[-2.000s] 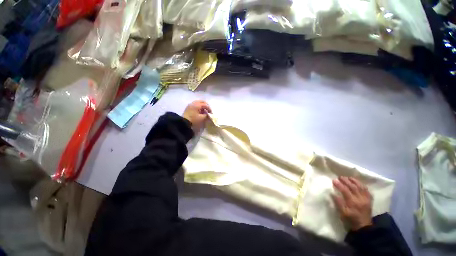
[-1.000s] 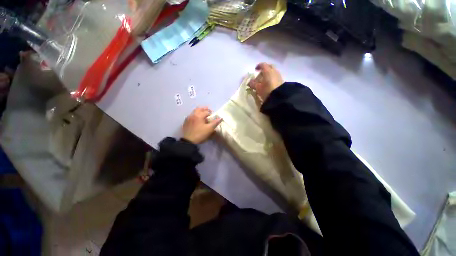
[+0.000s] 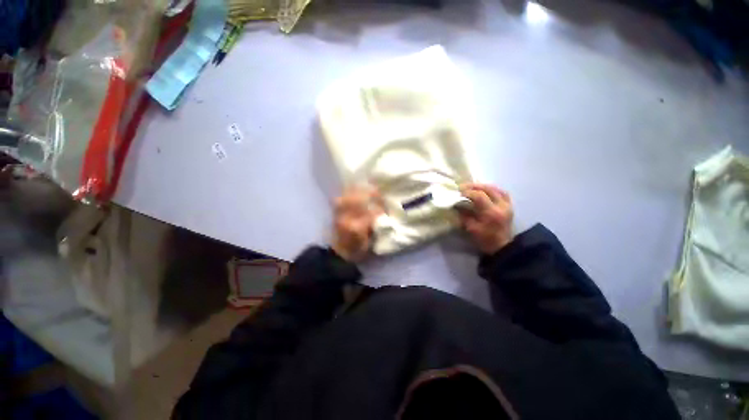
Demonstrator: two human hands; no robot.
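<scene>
The cream dress point(image 3: 394, 115) lies folded into a compact block on the pale table, its neckline end toward me. A small dark neck label point(image 3: 416, 201) shows inside the neckline. My left hand point(image 3: 356, 221), somewhat blurred, grips the near left corner of the dress. My right hand point(image 3: 488, 216) pinches the cloth at the near right edge, thumb and fingers closed on it.
Pale table point(image 3: 575, 123) around the dress. Two small stickers point(image 3: 236, 133) lie left of it. Red-edged bags point(image 3: 103, 135) and a light-blue strip point(image 3: 190, 57) lie at the left. Unpacked dresses point(image 3: 719, 254) lie at the right edge. The table's near edge curves at lower left.
The dress, earlier stretched out long, is now folded up in front of me with its label showing. Both hands have come to its near edge, the right one moving back from the far end.
</scene>
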